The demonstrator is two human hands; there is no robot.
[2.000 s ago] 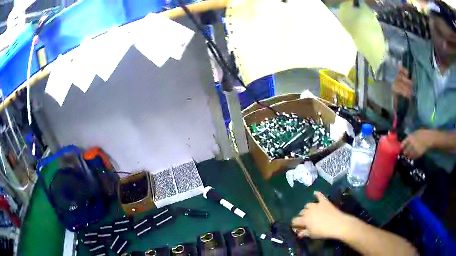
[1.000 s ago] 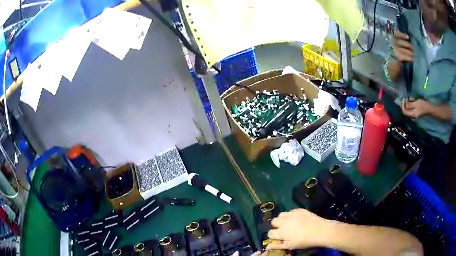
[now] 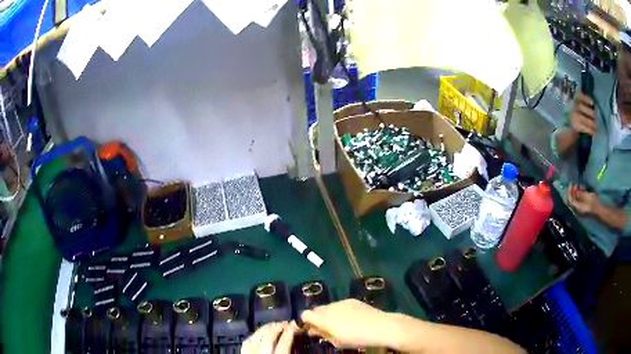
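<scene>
Black elongated housings with brass rings stand in a row along the bottom edge, one of them set slightly forward of its neighbours. My right hand reaches in from the right over the lower part of the housing beside it, fingers bent together. My left hand is at the bottom edge, partly cut off, with its fingertips close to my right fingertips. Whatever lies between the fingertips is hidden. Another housing lies just right of them, partly behind my right hand.
More housings lie at the right. Behind are striped bars, a black-and-white stick, screw trays, a cardboard box of boards, a clear bottle and a red bottle. A blue fan stands left; a person is right.
My right hand has moved left from the housing at the rod's end to the row. My left hand shows more at the bottom edge. The camera view has shifted.
</scene>
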